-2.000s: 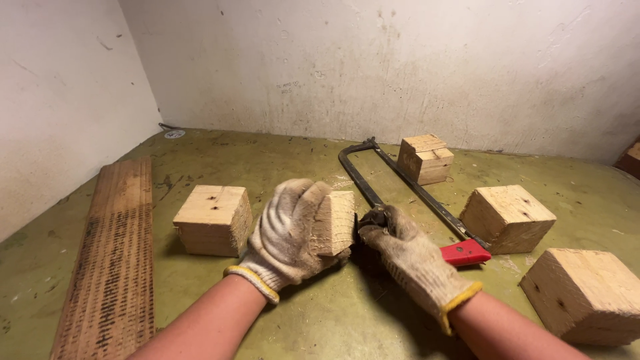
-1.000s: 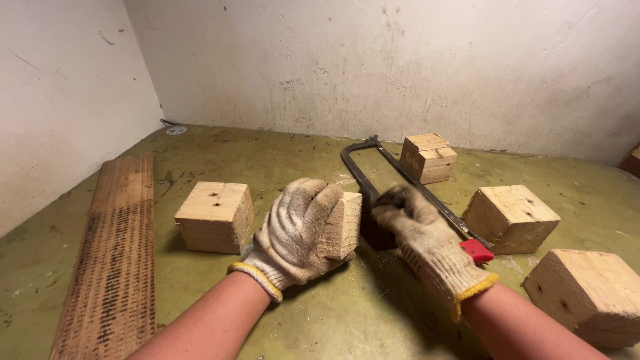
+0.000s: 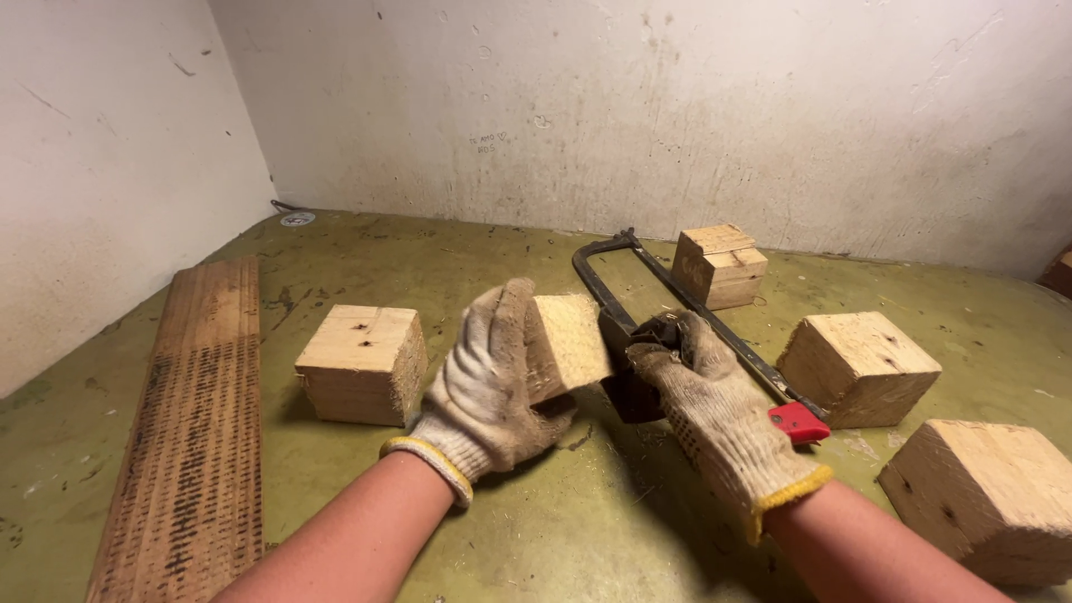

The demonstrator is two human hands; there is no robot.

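Observation:
Gloved in dirty white knit with a yellow cuff, my left hand (image 3: 494, 377) grips a wooden block (image 3: 574, 342) from its left side, the rough sawn face turned up and to the right. My right hand (image 3: 699, 377), in a matching glove, holds a dark, thin sheet, seemingly sandpaper (image 3: 628, 394), at the block's right edge. Behind the right hand lies a hacksaw (image 3: 599, 272) with a dark frame and a red handle (image 3: 800, 423). Left of my left hand a second wooden block (image 3: 360, 360) rests on the green surface.
A long wooden board (image 3: 197, 410) with dark marks lies at the left. At the right are a back block (image 3: 720, 264), a middle block (image 3: 858, 367) and a near block (image 3: 988, 494). White walls (image 3: 586, 109) bound the green surface (image 3: 536, 519) behind and at left.
The held block has turned so that more of its rough face shows. The dark sheet in my right hand shows more plainly, against the block's right edge.

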